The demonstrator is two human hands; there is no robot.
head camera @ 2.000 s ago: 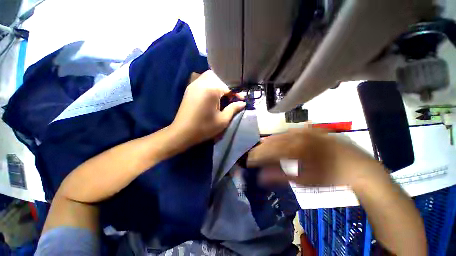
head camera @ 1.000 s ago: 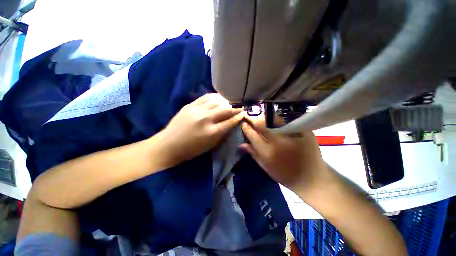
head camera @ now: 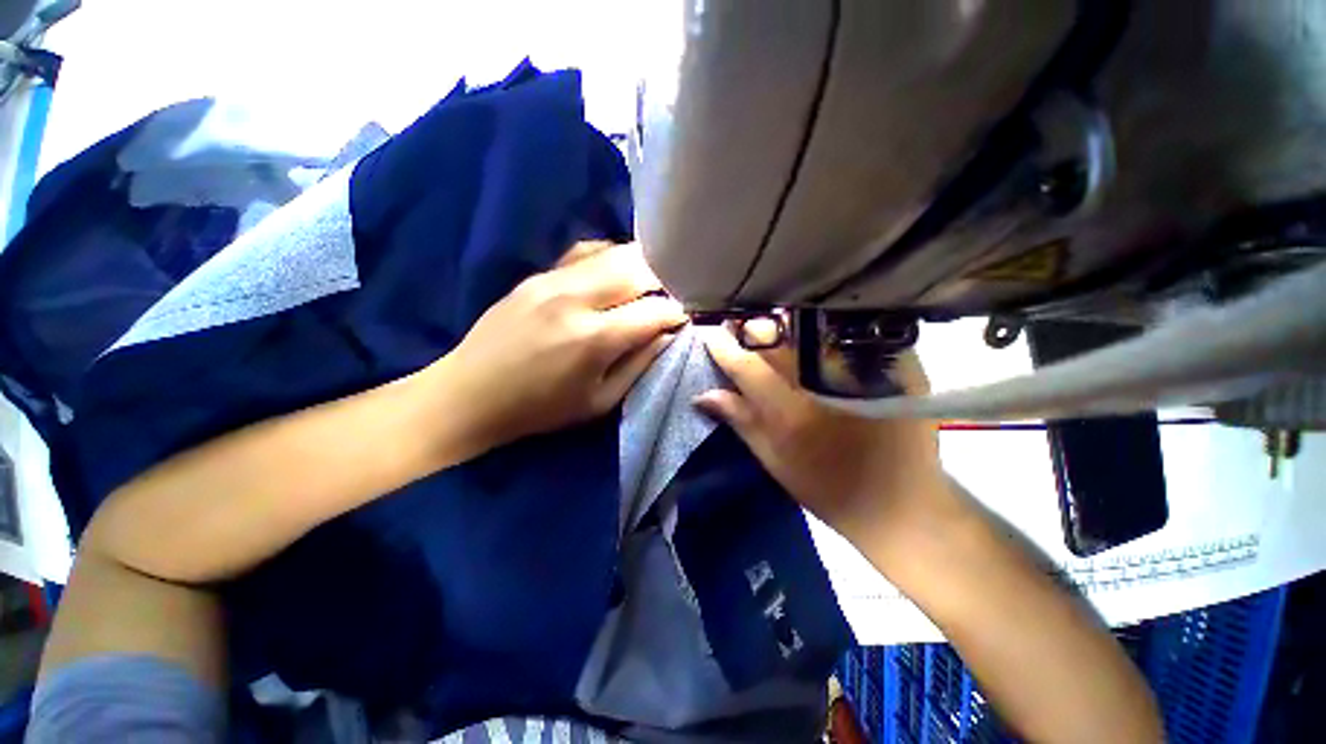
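The navy and pale grey garment lies bunched on the table and over my lap, mostly left of the machine. A pale grey fabric part runs up between my hands to the presser foot area. My left hand presses and pinches the cloth just left of the needle area, fingertips at the cloth edge. My right hand holds the cloth from the right, its thumb on the grey fabric and its fingers partly under the machine head. The needle point is hidden by the head.
A black smartphone lies on the white table right of my right hand. A printed ruler scale runs along the table's front edge. Blue plastic crates stand below. The machine head fills the upper right.
My right hand has come in from the right to the cloth beside the needle area. My left hand has shifted slightly down and left. The machine head appears larger, and the view has shifted.
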